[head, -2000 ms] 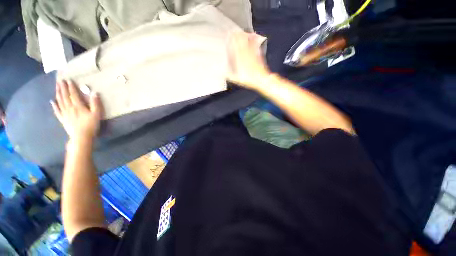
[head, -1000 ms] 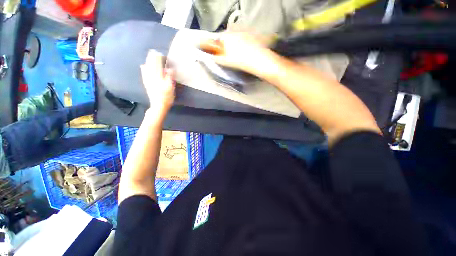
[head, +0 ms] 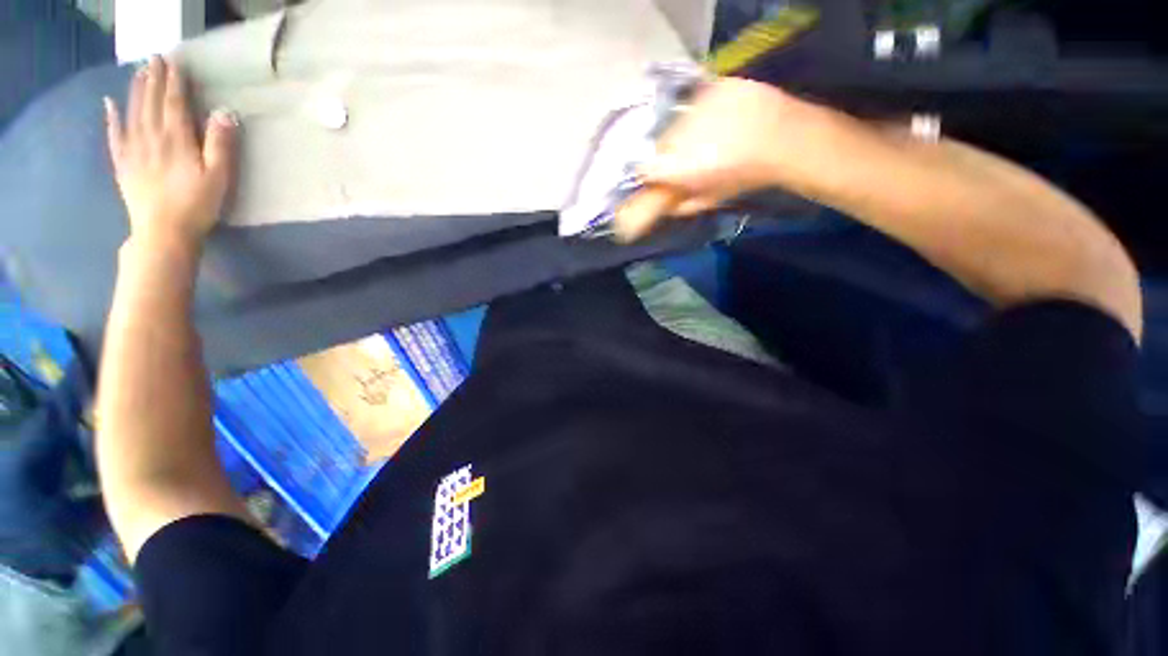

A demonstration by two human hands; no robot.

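Note:
A beige garment (head: 436,122) lies spread on the dark grey padded pressing board (head: 295,288), its near edge a little inside the board's front edge. My left hand (head: 173,167) lies flat with fingers apart on the garment's left end. My right hand (head: 724,141) grips the steam iron (head: 612,164) by its handle. The iron is at the right part of the garment, its tip near the garment's near edge. The iron is blurred, and whether it touches the cloth cannot be told. A small pale round spot (head: 329,108) shows on the garment.
A white strip (head: 156,26) lies at the board's far left. A yellow hose (head: 765,39) runs up from beside the iron. Blue crates (head: 288,442) with cardboard (head: 368,391) stand below the board. Dark cloth is at the right.
One second ago the iron was at the garment's left part. It is now at the right part. My left hand has gone from the board's rounded end onto the garment, and the view has shifted.

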